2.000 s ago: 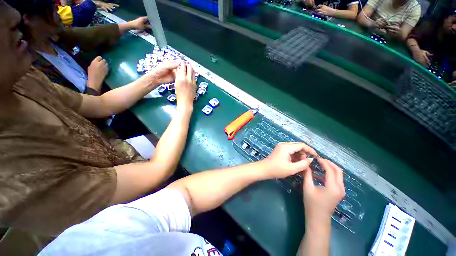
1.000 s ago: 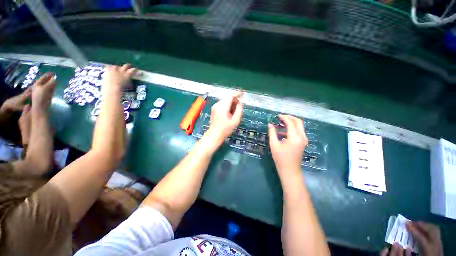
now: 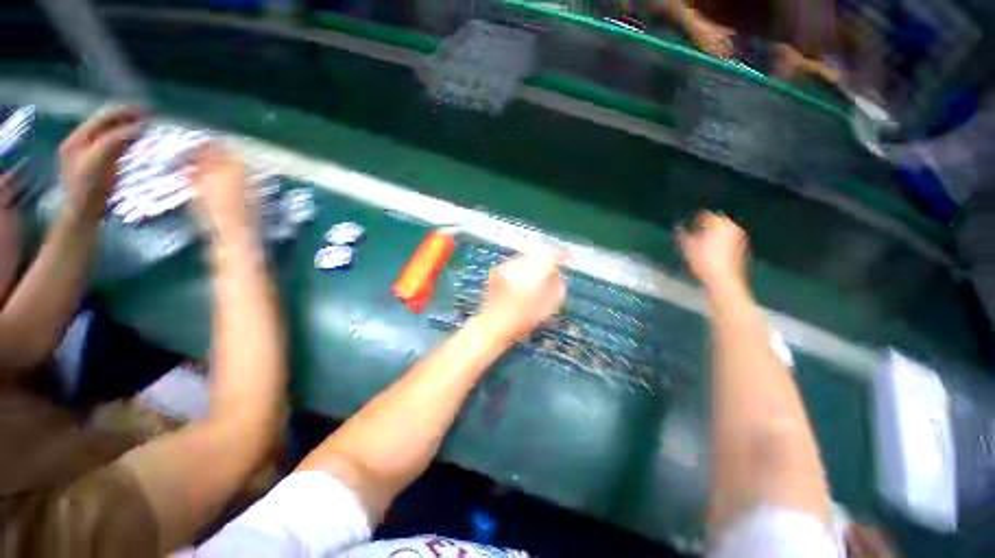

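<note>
The frame is blurred by motion. A clear blister tray (image 3: 611,338) with rows of small dark parts lies on the green bench. My left hand (image 3: 527,292) is over the tray's left part, fingers curled; whether it holds a small part cannot be seen. My right hand (image 3: 716,249) is stretched out over the dark green belt beyond the pale rail, fingers bent down; its fingertips are blurred. An orange-red tool (image 3: 423,269) lies left of the tray.
Two small white housings (image 3: 336,257) lie left of the tool, with a pile (image 3: 158,174) farther left under a neighbour's hands. A white stack (image 3: 914,441) stands at right. Empty trays (image 3: 481,68) lie across the belt. Blurred hands of other people show at the top.
My right hand has moved from above the tray out over the belt to the right. My left hand has moved slightly right and down over the tray. The view has shifted.
</note>
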